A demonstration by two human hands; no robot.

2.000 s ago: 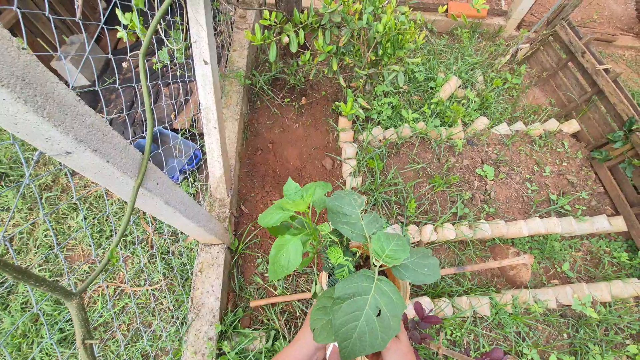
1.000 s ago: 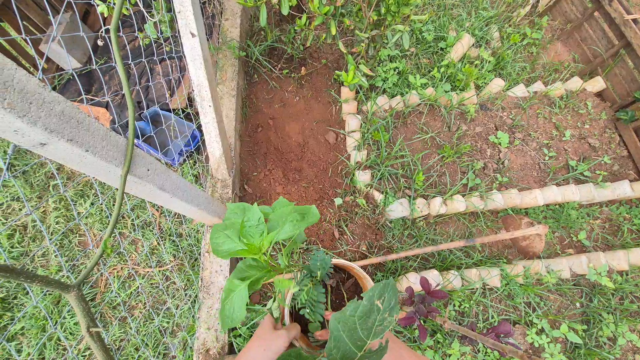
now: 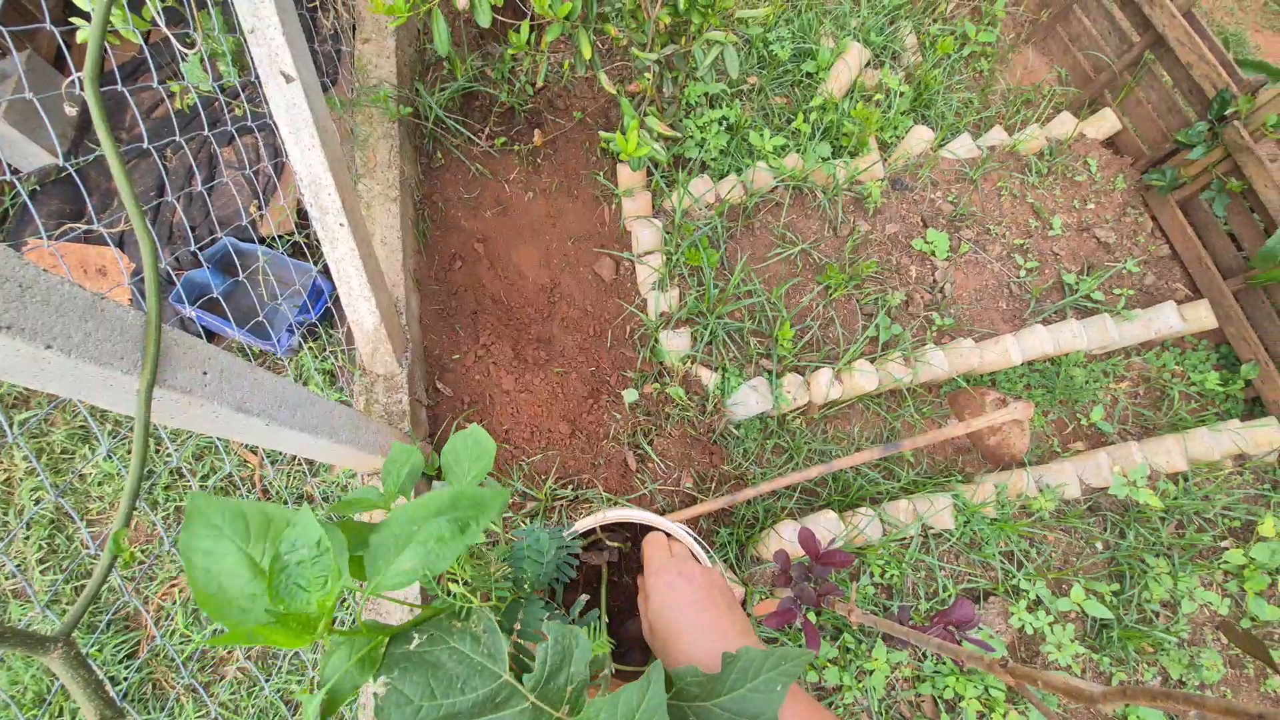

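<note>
A round pot (image 3: 630, 518) with a pale rim stands low in the middle of the view, with dark soil and leafy plants in it. My right hand (image 3: 690, 605) grips the rim on the right, its fingers reaching inside over the soil. Broad green leaves (image 3: 440, 540) spread to the left of the pot, and larger lobed leaves (image 3: 480, 665) hang in front of it. Fine feathery foliage (image 3: 545, 560) grows at the left of the rim. My left hand cannot be seen; the leaves cover that side.
Bare reddish soil (image 3: 530, 340) lies beyond the pot, between a concrete kerb (image 3: 390, 200) and upright pale edging pieces (image 3: 645, 235). A wooden stick (image 3: 850, 460) crosses to a clod (image 3: 990, 425). Concrete posts (image 3: 190, 350) and wire mesh stand left, with a blue container (image 3: 255, 295) behind. Wooden slats (image 3: 1200, 240) are at right.
Two seconds ago both hands were at the pot's sides under the leaves; my left hand is now out of sight. My right hand now shows clearly on the rim. The leaves have shifted left.
</note>
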